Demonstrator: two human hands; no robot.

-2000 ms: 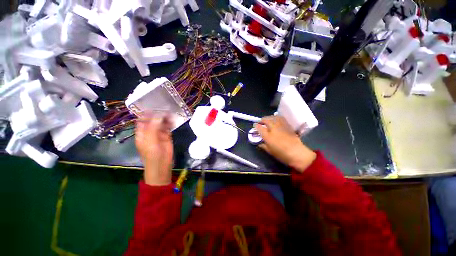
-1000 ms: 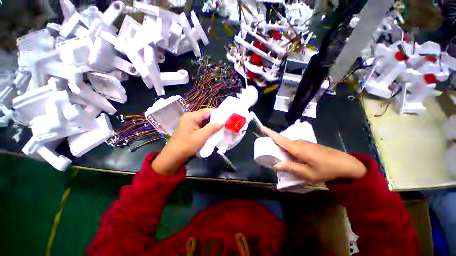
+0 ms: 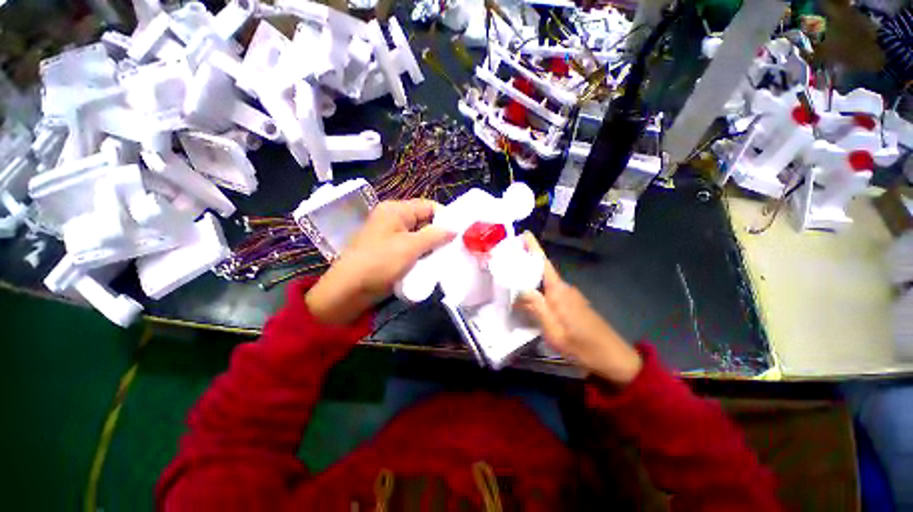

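My left hand [image 3: 385, 250] grips the white figure-shaped body [image 3: 455, 215] by its left side, near the bench's front edge. The body has round lobes and a red centre piece [image 3: 485, 237]. My right hand [image 3: 571, 312] holds a white housing [image 3: 506, 325] with a rounded end against the body's lower right side. The housing's flat part points down toward me. The two parts overlap; whether they are joined cannot be told. Another white tray-like housing [image 3: 338, 212] lies just behind my left hand, beside the wire harnesses [image 3: 430, 160].
A large heap of white housings and arms [image 3: 150, 130] covers the left. Part-built units with red spots [image 3: 521, 100] stand at the back and on the right [image 3: 846, 150]. The black power driver [image 3: 606, 150] hangs right of centre. The bench's front edge [image 3: 250, 333] runs before me.
The right hand has brought the white housing left from beside the body and against it. Over the last two seconds, the left hand took hold of the body, which was lying on the bench.
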